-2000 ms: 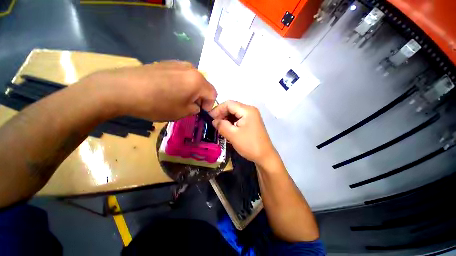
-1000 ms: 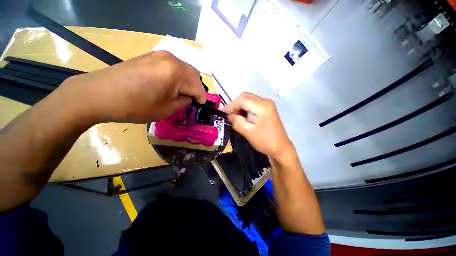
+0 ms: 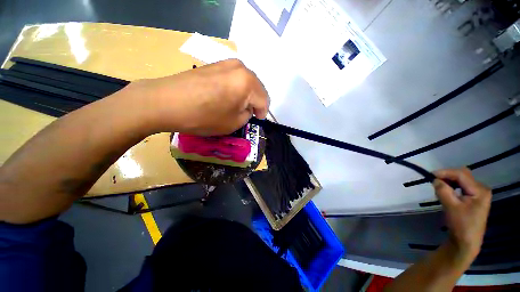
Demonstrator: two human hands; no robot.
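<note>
A long thin black strip point(image 3: 348, 146) runs from my left hand at the pink fixture out to my right hand. My left hand point(image 3: 219, 97) grips its near end just above the fixture and hides the fixture's top. My right hand point(image 3: 463, 208) pinches the other end between thumb and fingers at the far right. The pink fixture point(image 3: 214, 148) has a pale base and stands on a dark speckled round stand point(image 3: 214, 172).
Strip bundles point(image 3: 57, 85) lie on the tan table point(image 3: 137, 45) at left. A light-edged strip tray point(image 3: 263, 204) sits over a blue bin point(image 3: 330, 254) below the fixture. Several black strips point(image 3: 436, 105) hang beside the machine at right. A white sheet point(image 3: 208, 47) lies at the table edge.
My right hand has moved from the fixture far to the right and down with the strip end, so the strip is now stretched between both hands. The strip that rose behind my left hand is gone there.
</note>
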